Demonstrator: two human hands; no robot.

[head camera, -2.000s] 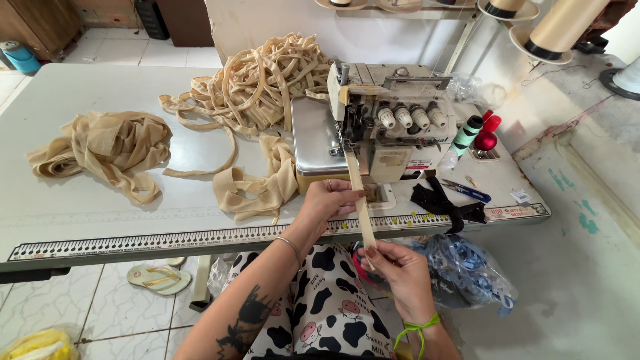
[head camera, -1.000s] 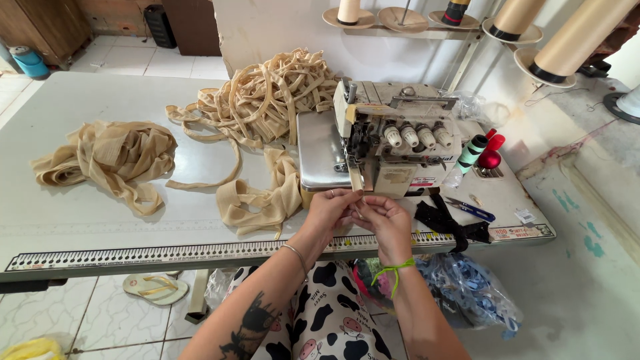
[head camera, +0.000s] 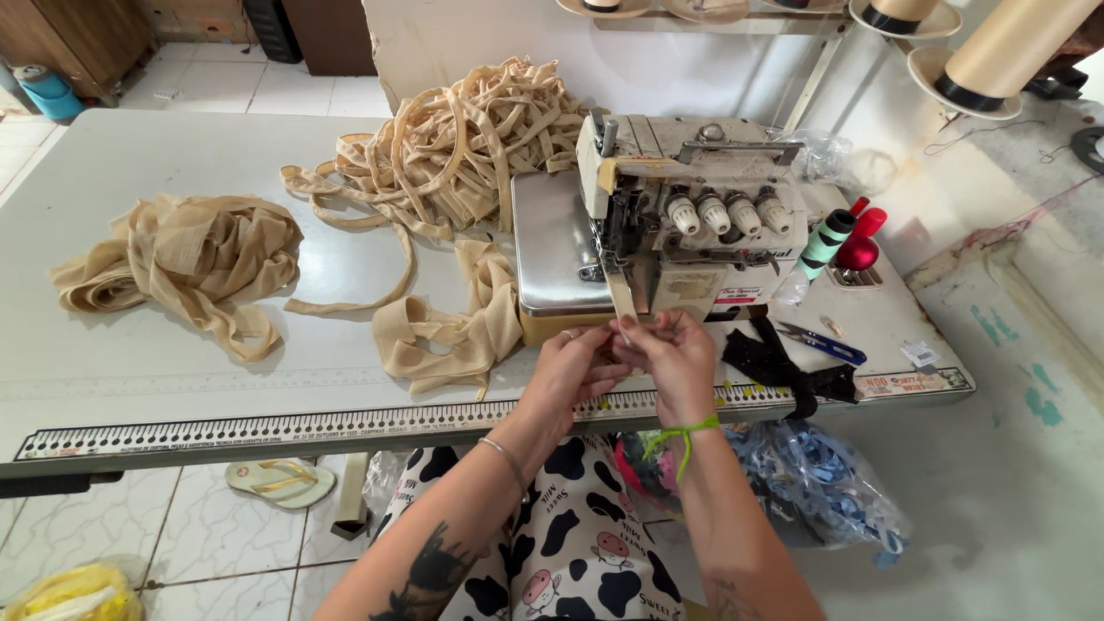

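A beige fabric strip (head camera: 620,296) runs from the presser foot area of the overlock sewing machine (head camera: 699,207) down to my hands. My left hand (head camera: 573,371) and my right hand (head camera: 677,358) meet at its near end, both with fingertips closed on it, just in front of the machine. Part of the strip is hidden by my fingers. Left of the machine's metal plate (head camera: 556,246) lie a loose beige strip (head camera: 448,336), a tall heap of narrow beige strips (head camera: 483,147) and, farther left, a bundle of wider beige strips (head camera: 207,259).
Right of my hands are a black lace piece (head camera: 789,362), thread snips (head camera: 821,342) and a green thread cone (head camera: 826,244). A printed ruler strip (head camera: 345,424) lines the table's front edge. A plastic bag of blue strips (head camera: 819,483) hangs below. Thread cones (head camera: 992,60) stand above right.
Two seconds ago my hands were apart along the strip, my right hand lower and nearer me. Now my right hand is up beside my left, close to the machine, and less strip shows.
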